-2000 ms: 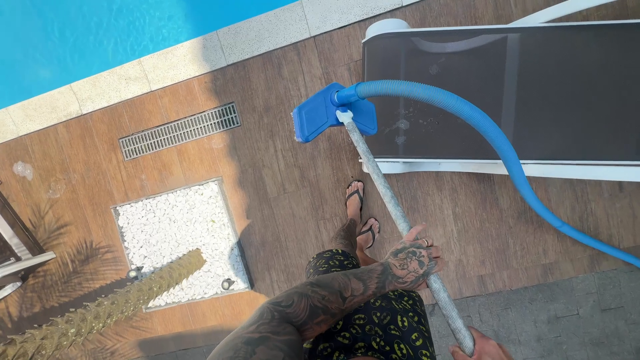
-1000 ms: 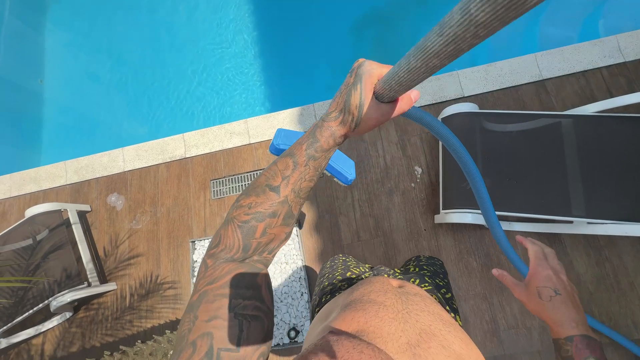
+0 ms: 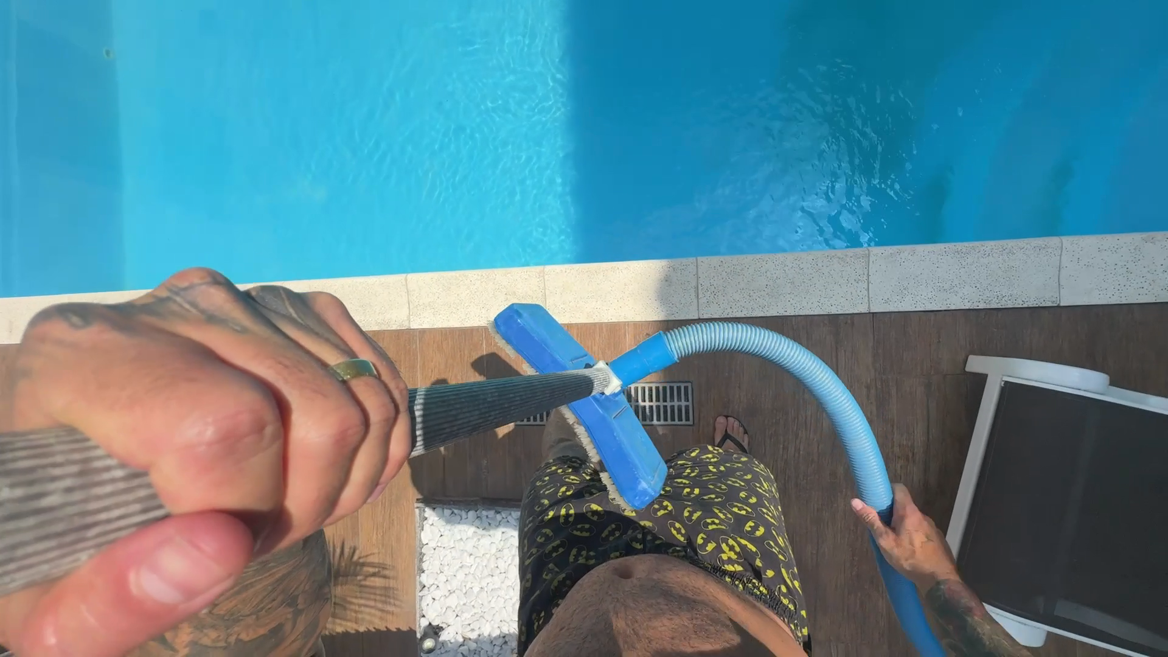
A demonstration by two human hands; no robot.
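My left hand (image 3: pixel 228 401), with a ring on one finger, is closed around a ribbed grey pole (image 3: pixel 502 401) close to the camera. At the pole's far end is a blue pool vacuum head (image 3: pixel 584 401) with pale bristles along its edge, held up over the deck in front of my shorts. A light blue corrugated hose (image 3: pixel 803 374) joins the head by a blue cuff (image 3: pixel 643 359) and arches down to the right. My right hand (image 3: pixel 908 538) grips this hose at the lower right.
The swimming pool (image 3: pixel 365 137) lies ahead, beyond a pale stone coping (image 3: pixel 776 285). Wood-look decking (image 3: pixel 821 456) holds a drain grate (image 3: pixel 664 403) and a bed of white pebbles (image 3: pixel 470 575). A dark sun lounger (image 3: pixel 1068 502) with a white frame stands at the right.
The vacuum head has risen from near the deck to in front of my body. My right hand, apart from the hose one second ago, has taken hold of it. The view has shifted toward the pool.
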